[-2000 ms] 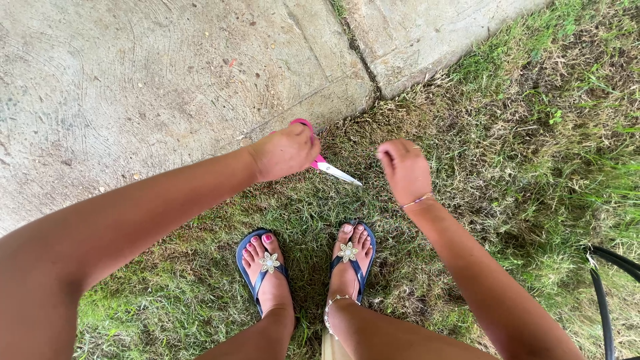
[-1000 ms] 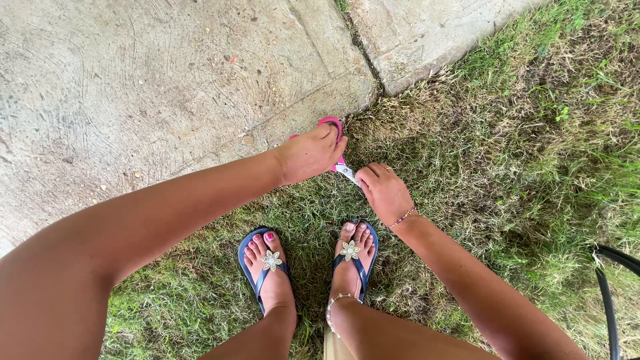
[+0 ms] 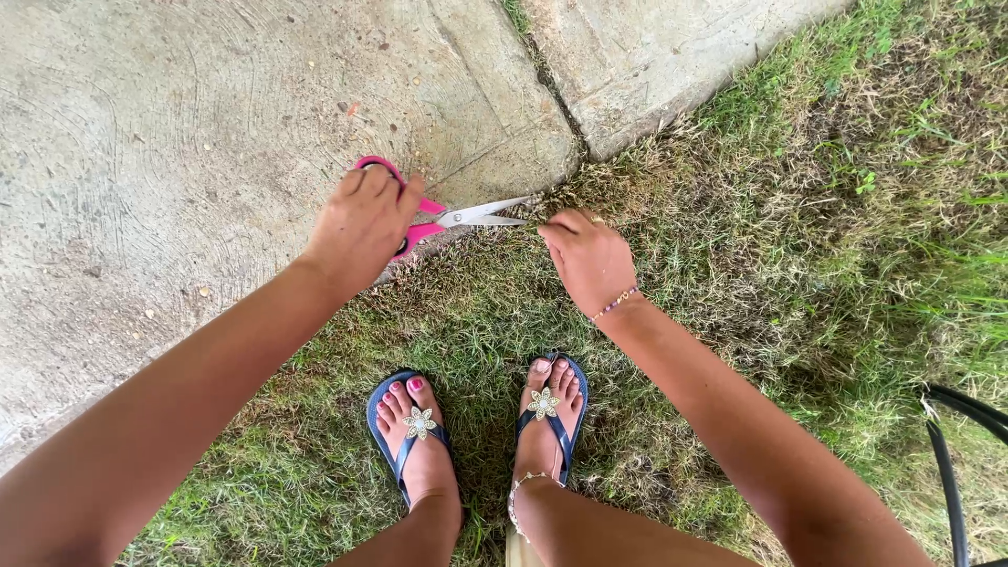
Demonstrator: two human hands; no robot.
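My left hand [image 3: 362, 224] is closed around the pink handles of a pair of scissors [image 3: 465, 216], whose metal blades are spread and point right, over the edge where the concrete slab [image 3: 236, 118] meets the grass [image 3: 488, 331]. Just right of the blade tips is my right hand [image 3: 587, 252], thumb and fingers pinched together low over the grass. Whether a few blades of grass lie between those fingertips is too small to tell. A thin beaded bracelet [image 3: 615, 304] circles my right wrist.
My feet stand on the grass in dark blue flip-flops [image 3: 394, 437] with flower ornaments. A joint [image 3: 561, 94] runs through the concrete at the top. Black cords or straps [image 3: 949, 488] lie at the lower right. A pale wooden piece [image 3: 521, 551] shows at the bottom, beside my right leg.
Both hands have moved up toward the concrete edge since a second ago. The scissors' blades, close by my right fingers then, now stand visibly apart. Two seconds ago the hands were farther apart.
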